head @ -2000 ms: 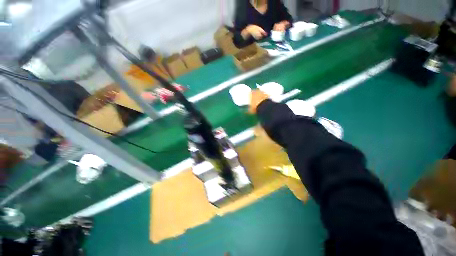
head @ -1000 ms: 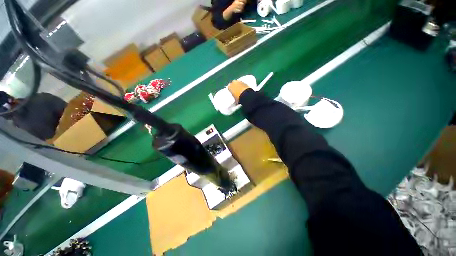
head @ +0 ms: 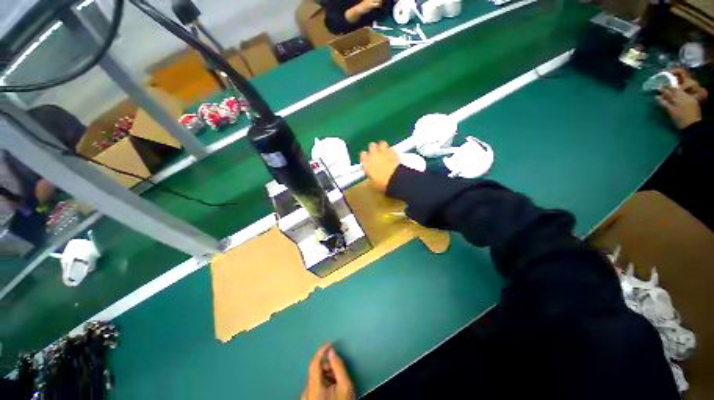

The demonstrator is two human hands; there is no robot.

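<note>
My right hand (head: 381, 166) reaches over the bench at the belt's near edge, fingers curled, beside a white round housing (head: 412, 162) partly hidden by my wrist; whether it grips anything is unclear. Two more white housings (head: 434, 131) (head: 470, 158) lie to its right. Another white housing (head: 333, 154) is on the belt behind the screw feeder (head: 319, 251). My left hand (head: 329, 375) is cut off by the bottom edge, thumb and finger slightly apart, with nothing visible in it.
A black electric screwdriver (head: 286, 162) hangs over the feeder. A cardboard mat (head: 254, 285) with a yellow glue tube (head: 394, 215) lies beneath. Black leads (head: 74, 363) lie left. A box of white shells (head: 658, 312) is right. Another person's hands (head: 683, 100) work at upper right.
My right hand has drawn back from over the belt to its near edge, away from the housings there. My left hand has come into view at the bottom. The camera view has shifted.
</note>
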